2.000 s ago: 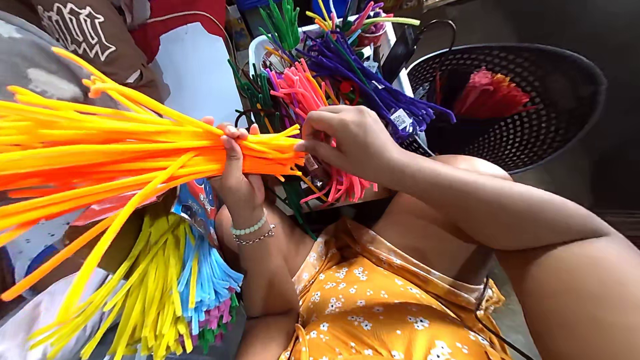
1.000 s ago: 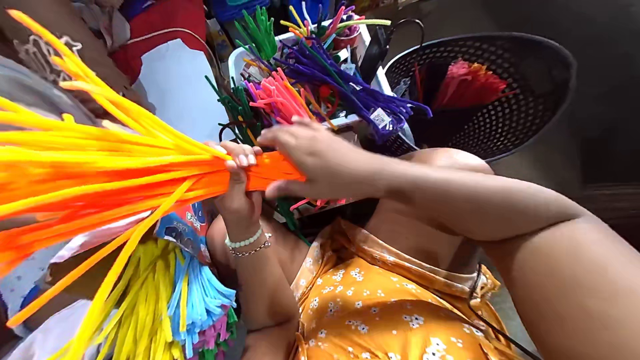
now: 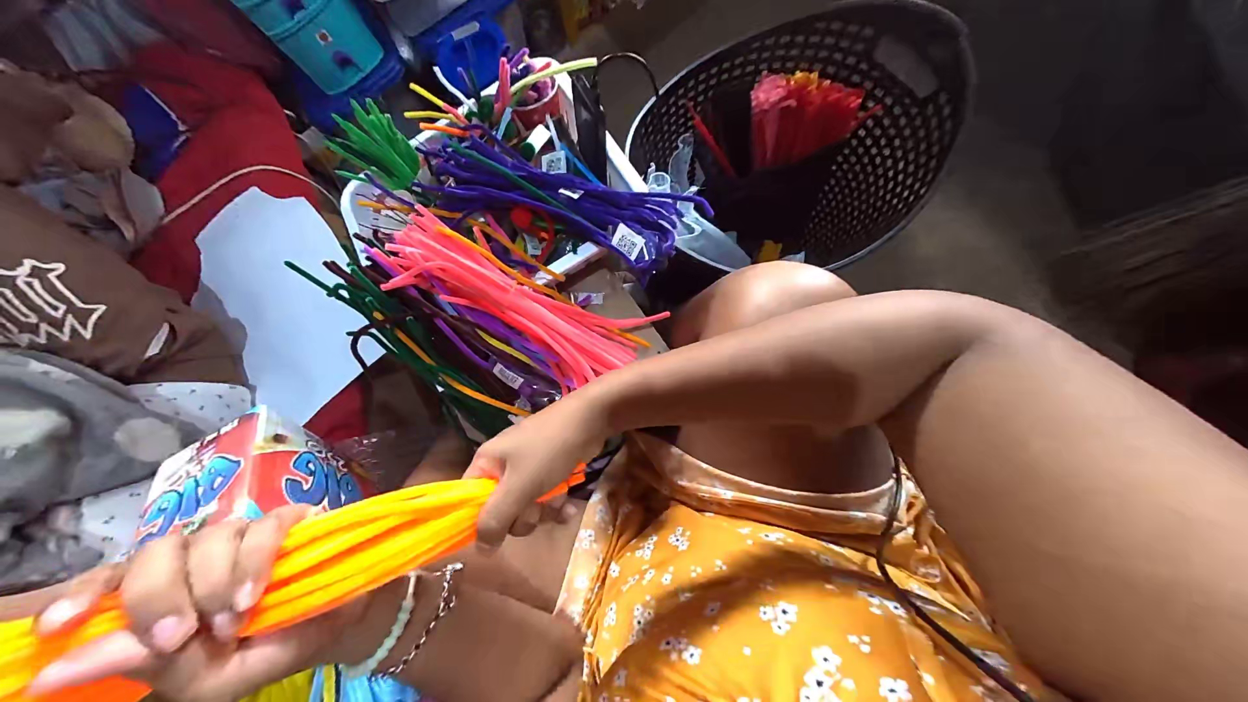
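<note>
A thick bundle of orange and yellow pipe cleaners [image 3: 375,539] lies across the lower left, its left part cut off by the frame. My left hand [image 3: 200,595], with a bead bracelet and a chain at the wrist, is wrapped around the bundle. Near the bundle's right end, my right hand [image 3: 534,470] grips it, with short orange tips showing past the fingers. Beyond my right hand lie pink pipe cleaners [image 3: 517,297] over dark green and purple ones. Yellow and blue pipe cleaners [image 3: 366,685] show partly beneath my left wrist.
A white bin [image 3: 361,210] holds green pipe cleaners [image 3: 375,146] and purple ones [image 3: 575,195]. Right of it, a black perforated basket [image 3: 897,156] contains red pipe cleaners [image 3: 804,117]. A white sheet [image 3: 278,292] and a printed package [image 3: 244,478] are at the left.
Both hands have moved down and left relative to my lap with the orange and yellow bundle. My left hand now holds it farther from my right hand, and its spread strands are gathered.
</note>
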